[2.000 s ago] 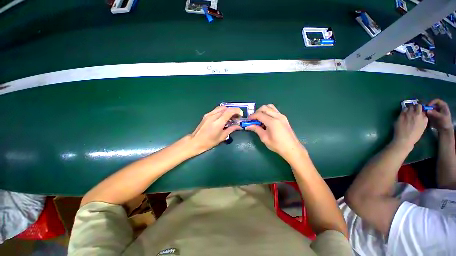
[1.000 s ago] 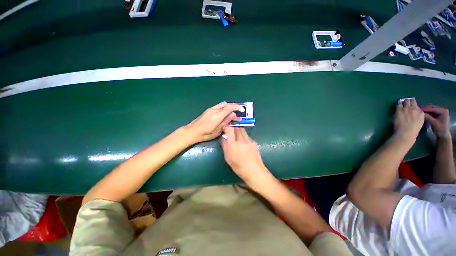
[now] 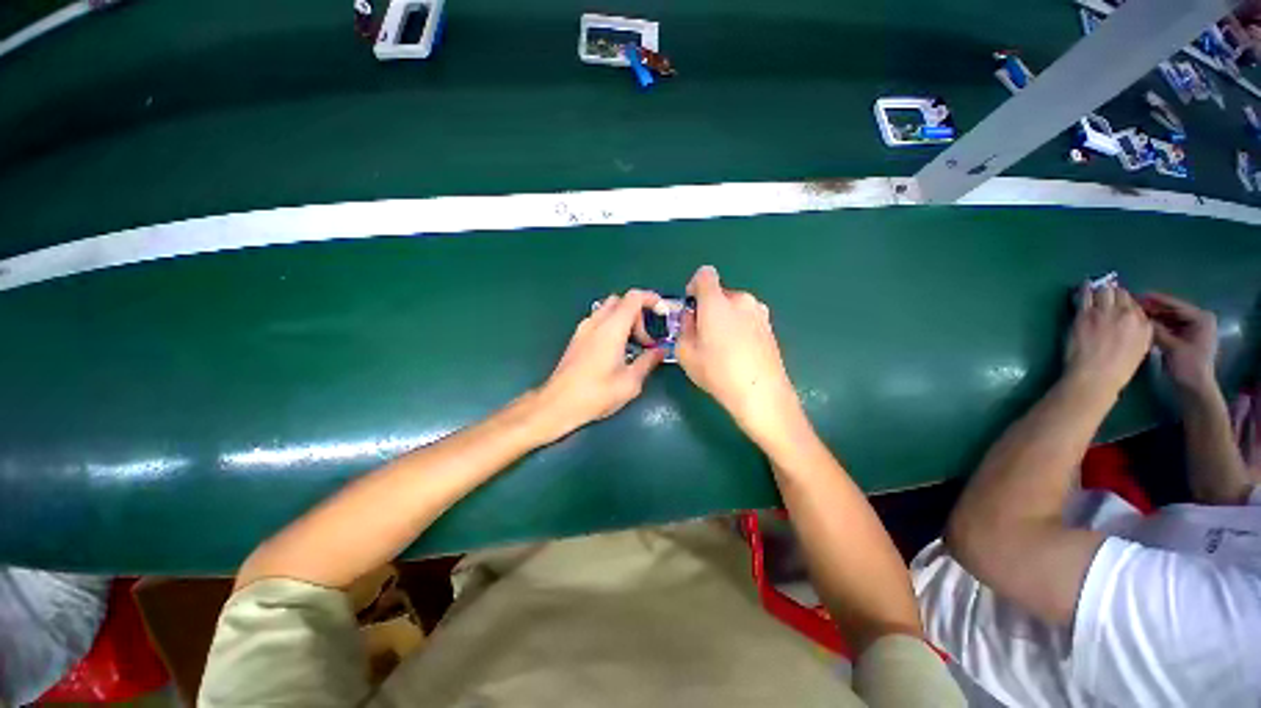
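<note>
A white rectangular housing (image 3: 671,327) with a dark opening lies on the green work surface (image 3: 415,332) in front of me, mostly covered by my fingers. My left hand (image 3: 603,362) grips its left side, thumb below and fingers on top. My right hand (image 3: 730,346) grips its right side, with the fingers over the right edge. The blue battery is hidden or too small to make out under my hands. Small parts inside the housing are blurred.
A white rail (image 3: 415,217) separates my surface from the belt, where unfinished units (image 3: 618,42) lie, several crowded at the upper right. A grey post (image 3: 1065,104) slants above the rail. Another person's hands (image 3: 1110,336) work at the right. A cardboard box (image 3: 208,622) is at lower left.
My right hand has moved up from below the housing to its right side, covering the blue battery seen before. My left hand stays at the left side. The other person's hands shifted slightly left in view.
</note>
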